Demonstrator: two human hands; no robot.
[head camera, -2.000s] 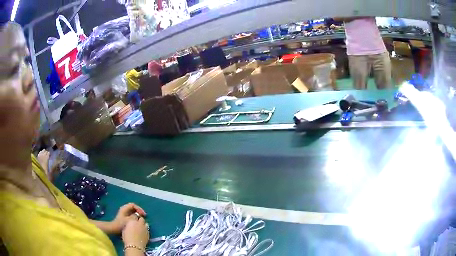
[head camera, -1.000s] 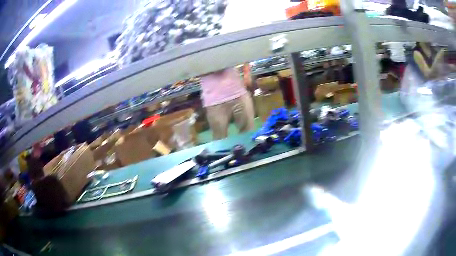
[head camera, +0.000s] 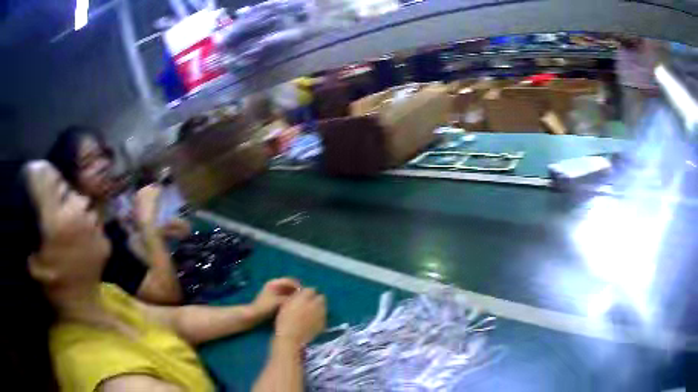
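Observation:
Neither of my hands is in view. Nearest in front of me is a tangled heap of thin white-grey cables on the green bench, blurred. A neighbouring worker in a yellow top sits at the left, both hands together at the heap's left edge; what they hold is too blurred to tell. A low heap of dark, shiny small parts lies behind that worker's arms.
A dark green conveyor belt with pale edging crosses the view. Beyond it are a pale metal frame, a white-topped box and brown cartons. A second worker is at the left. A grey shelf hangs overhead. Strong glare covers the right.
The view swung right, then back left past its first position. The cable heap and the yellow-topped worker are in view again, and a second worker now shows behind. The blue heap has left the view.

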